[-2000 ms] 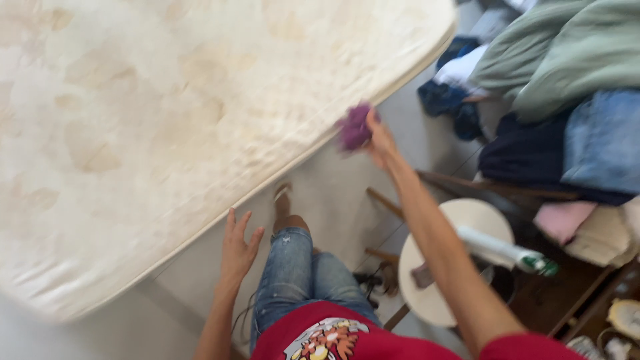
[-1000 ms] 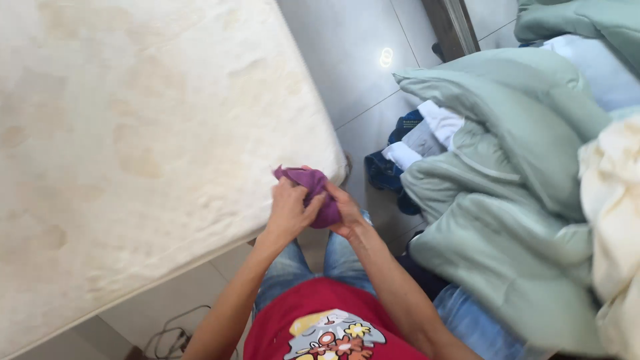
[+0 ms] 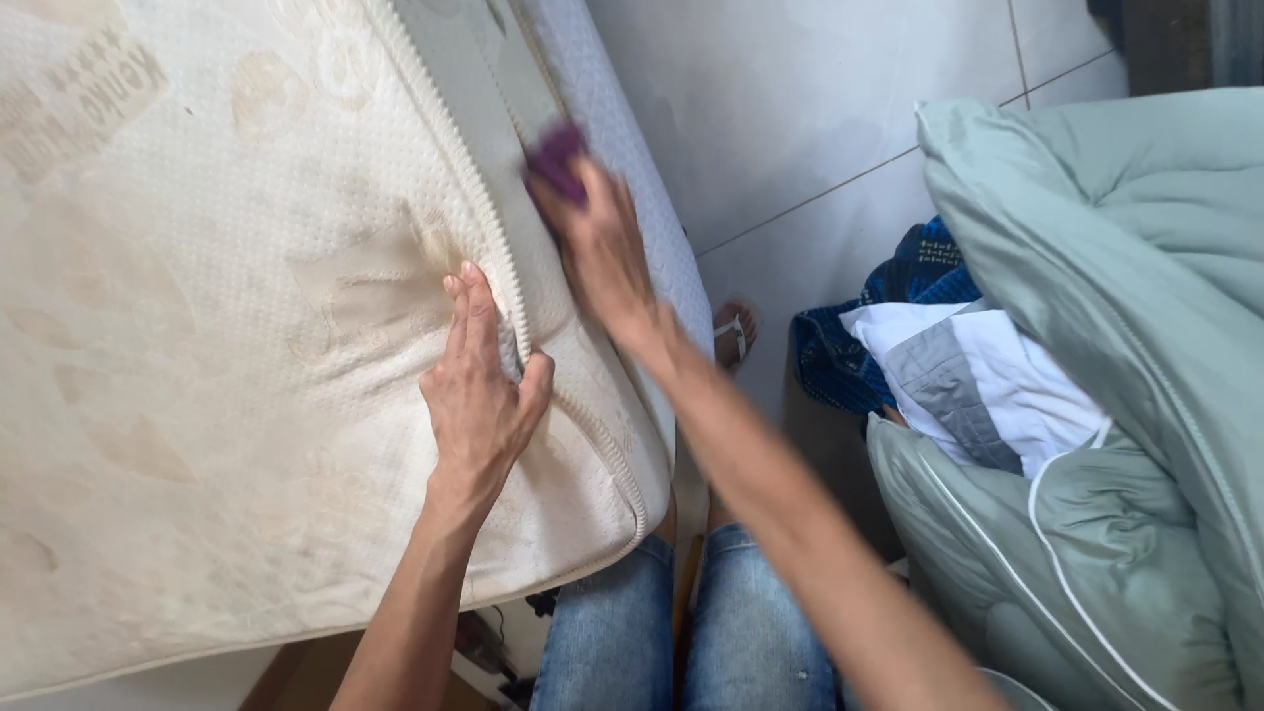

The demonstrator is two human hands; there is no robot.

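A cream quilted mattress (image 3: 247, 395) with brownish stains fills the left side of the head view. My left hand (image 3: 484, 375) grips its piped top edge, thumb on the side and fingers on top, and pulls the fabric into folds. Against the mattress's side panel, my right hand (image 3: 592, 227) holds a crumpled purple cloth (image 3: 558, 163); both are blurred. Below the side panel runs a pale bluish-white layer (image 3: 632, 168), perhaps a bed base.
A sage-green comforter (image 3: 1116, 296) is heaped at the right. Beside it lie a white and grey cloth (image 3: 968, 385) and a dark blue patterned cloth (image 3: 839, 355). White floor tiles (image 3: 790, 118) show between bed and pile. My sandalled foot (image 3: 734, 334) is on the floor.
My hands, together on the purple cloth a second ago, are now apart. The left has let go of the cloth and taken hold of the mattress edge; the right has the cloth at the mattress's side.
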